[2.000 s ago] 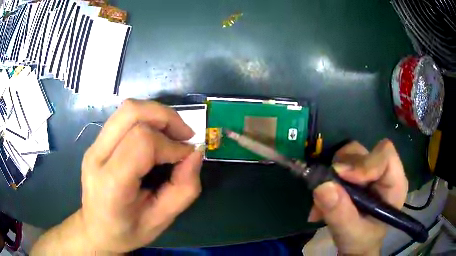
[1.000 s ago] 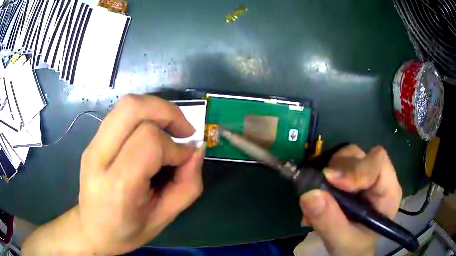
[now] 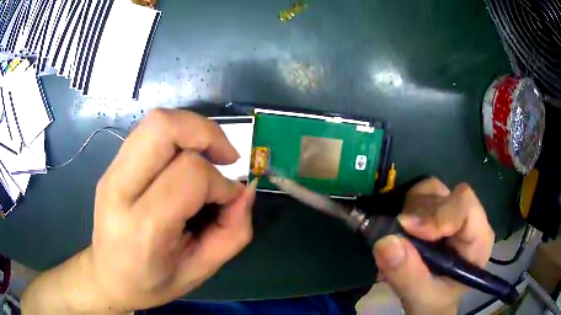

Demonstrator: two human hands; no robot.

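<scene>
A green circuit board (image 3: pixel 283 135) lies on the mat with a bare square patch and a small white label. A white LCD panel (image 3: pixel 237 132) joins its left end, partly hidden by my left hand. The orange flex cable (image 3: pixel 261 159) lies at the joint. My left hand (image 3: pixel 172 203) pinches thin solder wire (image 3: pixel 92 138) at the flex cable's lower edge. My right hand (image 3: pixel 433 240) holds the black-handled soldering iron (image 3: pixel 326 205), its tip at the flex cable's lower right. A small orange tab (image 3: pixel 390 177) sticks out at the board's right end.
Fanned white panels (image 3: pixel 117 49) and a looser pile (image 3: pixel 27 117) lie at the left. A red-and-white round tin or reel (image 3: pixel 507 120) stands at the right, below a black fan guard (image 3: pixel 535 43). A small yellowish scrap (image 3: pixel 292 11) lies at the top of the dark green mat (image 3: pixel 209 55).
The iron tip has moved down along the flex cable from its middle to its lower end. The board has shifted slightly upward in view. Both hands keep their holds.
</scene>
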